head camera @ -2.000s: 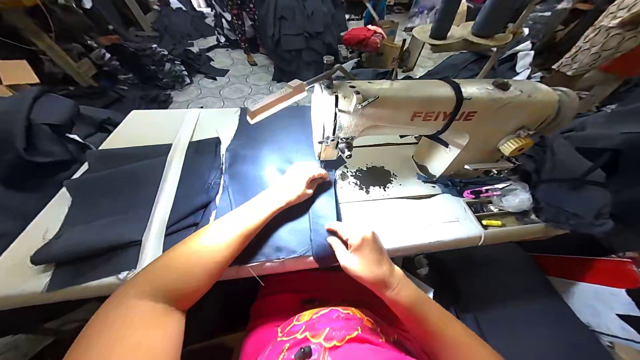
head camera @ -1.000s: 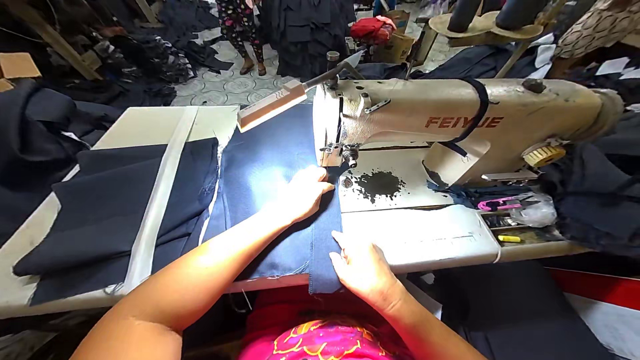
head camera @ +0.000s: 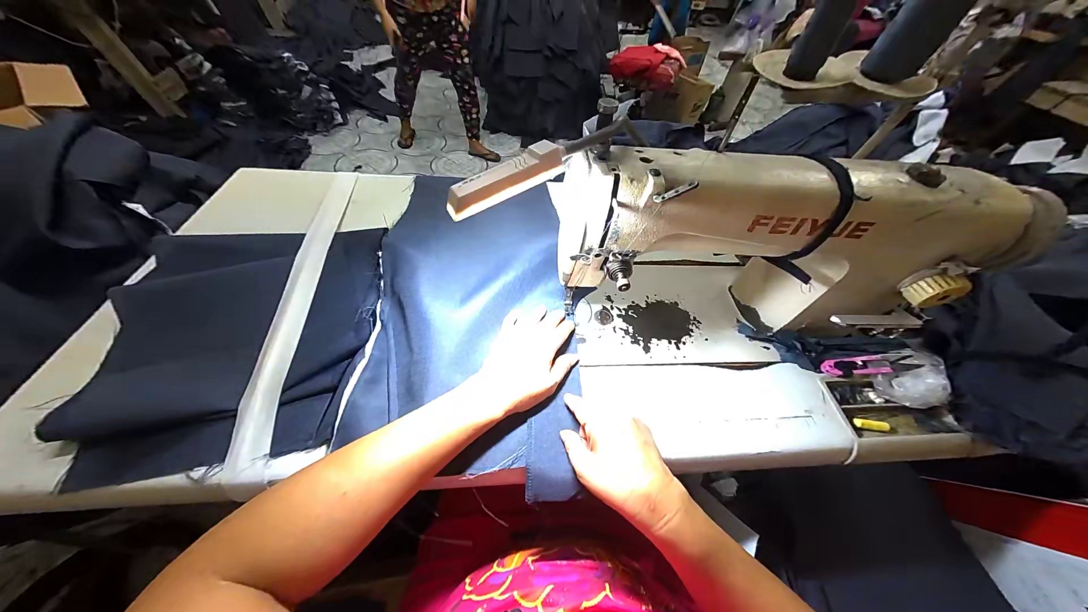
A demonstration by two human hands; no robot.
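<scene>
A navy fabric panel lies on the sewing table, its right edge under the needle area of a Feiyue sewing machine. My left hand rests flat on the panel just in front of the presser foot, fingers slightly spread. Nearer to me, my right hand is at the right edge of a navy fabric strip, thumb and index finger apart; whether they pinch the cloth cannot be told. The strip's end hangs over the table's front edge. A lamp is mounted at the machine's head.
Dark folded fabric pieces lie left, crossed by a pale strip. An open compartment at right holds pink-handled snippers and a yellow item. Thread cones stand behind the machine. A person stands beyond the table.
The panel and strip have shifted at the needle, and the strip's near end is farther from me than one second ago. Beyond the table, more of the person has come into view.
</scene>
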